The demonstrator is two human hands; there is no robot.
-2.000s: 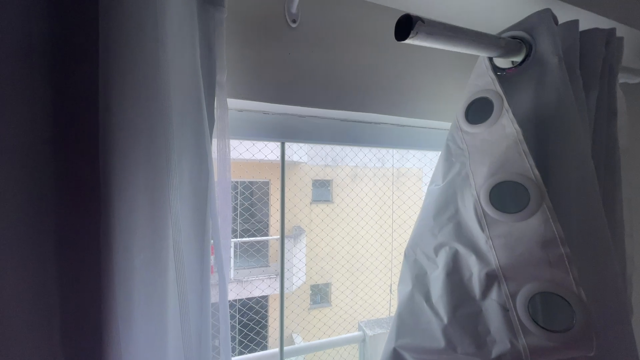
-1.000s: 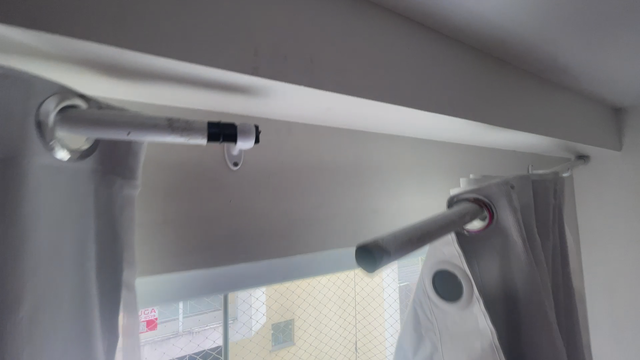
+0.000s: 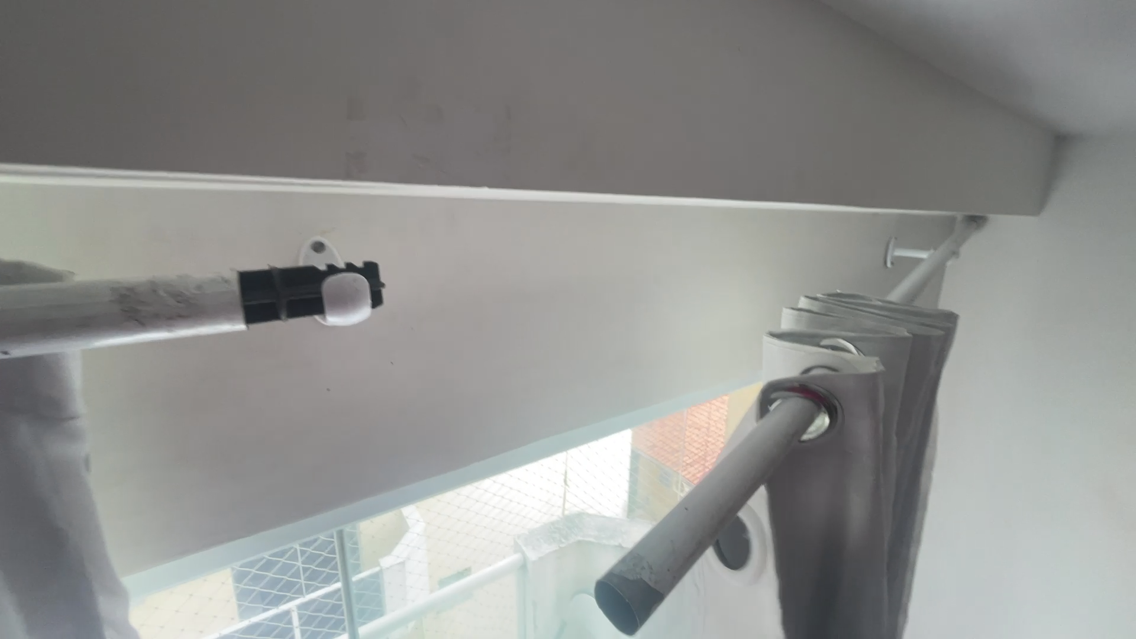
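Note:
Neither my left hand nor my right hand is in view. At the left, a white curtain rod [image 3: 133, 311] ends in a black ribbed plastic connector [image 3: 284, 293], which rests in a white wall bracket [image 3: 346, 297]. A second white rod [image 3: 701, 515] slants out toward me at the right, its hollow end facing me and apart from the connector. Grey eyelet curtains [image 3: 825, 488] hang bunched on this second rod, with a metal ring around it. Part of another curtain [image 3: 49, 497] hangs below the left rod.
A second white bracket [image 3: 905, 253] is on the wall near the far right end. A beam [image 3: 568, 106] runs above the rods, below the ceiling. Under them is a window with safety netting [image 3: 497, 497], a balcony rail outside, and a side wall [image 3: 1047, 399] stands at the right.
The view has tilted up from the window to the rods and come closer to them. The two rods are apart in the last second's frames as well.

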